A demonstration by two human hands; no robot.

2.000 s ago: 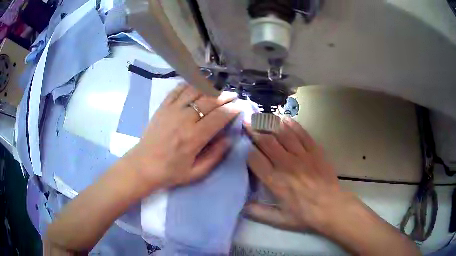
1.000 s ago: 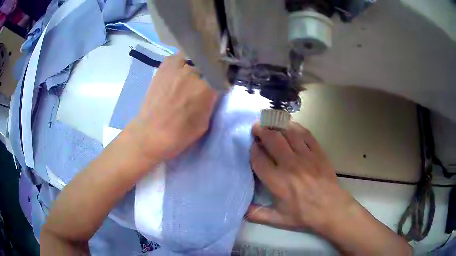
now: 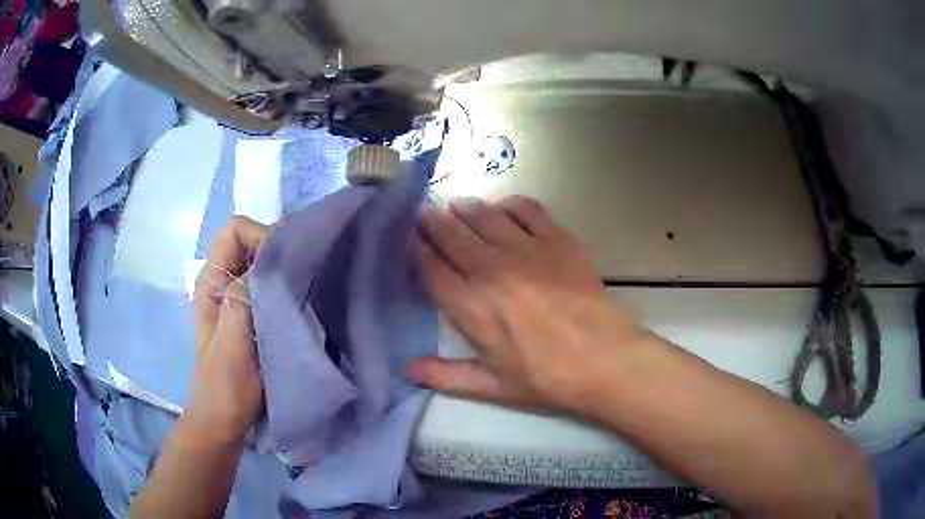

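A blue-lavender garment panel is bunched and folded up below the ribbed pale knob of the sewing machine. Its upper tip reaches near the bright needle area. My left hand grips the panel's left edge, with fine pale threads across the fingers. My right hand lies spread, palm down, on the bed at the panel's right edge, thumb beside the cloth. The needle itself is hidden behind the dark metal parts. A flat blue piece with a white strip lies left of the knob.
Dark worn scissors lie at the right of the bed. Loose blue and white pieces are heaped at the left. The machine head spans the top. A ruler scale runs along the front edge, above patterned clothing.
The view has shifted to the right. The panel, flat under the needle before, is now folded up towards me. My left hand has moved down from beside the needle and pinches its edge.
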